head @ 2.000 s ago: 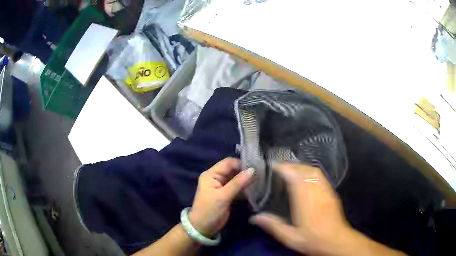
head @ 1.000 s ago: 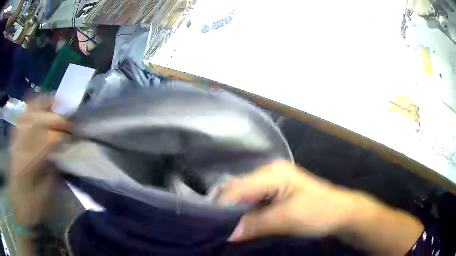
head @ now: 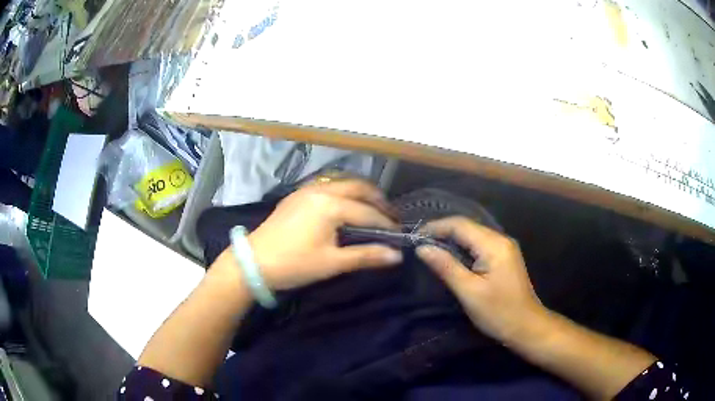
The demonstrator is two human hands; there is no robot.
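A dark navy garment (head: 376, 321) lies across my lap, below the table's front edge. My left hand (head: 329, 231) pinches a folded dark seam edge (head: 384, 236) of it between thumb and fingers. My right hand (head: 478, 270) pinches the same edge close by on the right. Short pale threads show between the two hands. A greyer, striped part of the garment (head: 439, 205) shows just behind my fingers. Cloth under the fingers is hidden.
A white, wood-edged table (head: 439, 86) spans the top and right. At left are a pale tub (head: 205, 188) with light cloth, a clear bag with a yellow patch (head: 165, 188), white sheets (head: 137, 282) and a green crate (head: 59, 235).
The wide-open grey tube of cloth has been folded down low. My left hand has come in from the far left to meet my right at the edge. The view has shifted.
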